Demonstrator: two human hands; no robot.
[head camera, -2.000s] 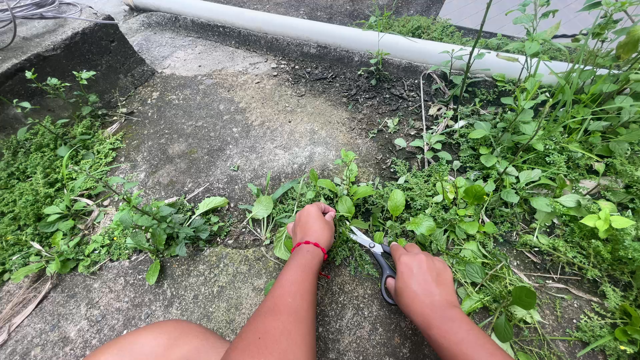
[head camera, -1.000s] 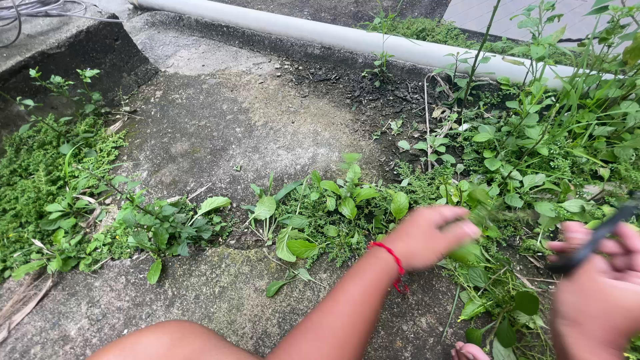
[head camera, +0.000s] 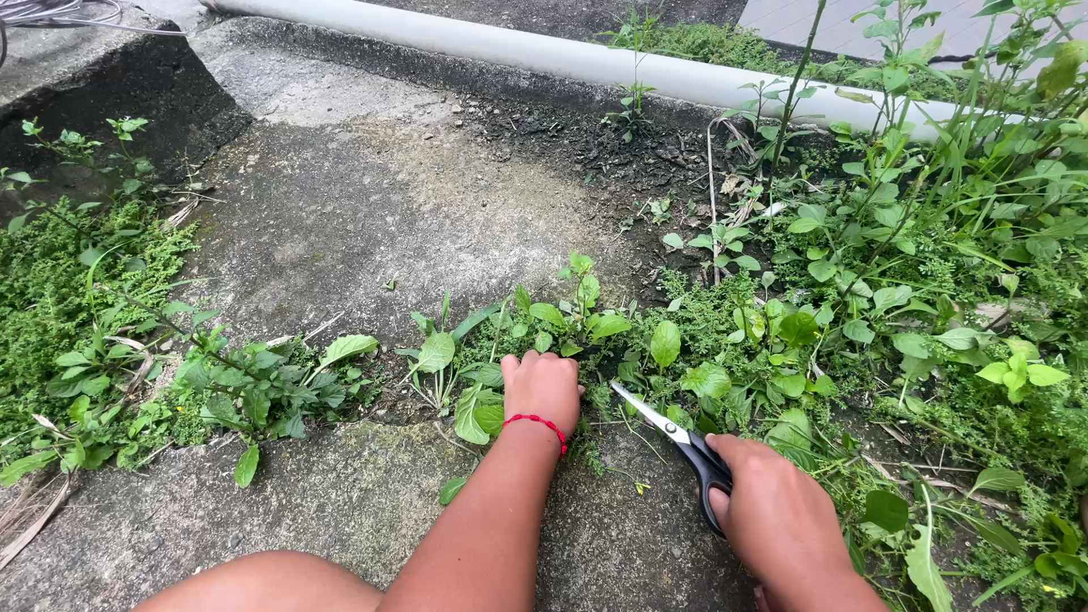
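My left hand (head camera: 544, 391), with a red cord bracelet (head camera: 537, 420) at the wrist, reaches down into low leafy weeds (head camera: 586, 319) along a crack in the concrete. Its fingers are curled and mostly hidden, so I cannot tell whether they grip a stem. To its right, my right hand (head camera: 761, 501) holds scissors (head camera: 671, 429) with black handles. The blades look closed and point up and left toward the weeds beside my left hand. Broad green leaves (head camera: 478, 414) lie just left of my left wrist.
Concrete slabs (head camera: 340, 221) run behind and in front of the weed strip. A pale pipe (head camera: 510, 42) crosses the back. Taller weeds (head camera: 901, 229) crowd the right, and a green clump (head camera: 59, 297) grows at the left beside a raised concrete block (head camera: 127, 85). Wires lie on that block.
A second ago both hands were farther right, above the weeds. Now my left hand is back low among the leaves, and my right hand has come left with the scissors.
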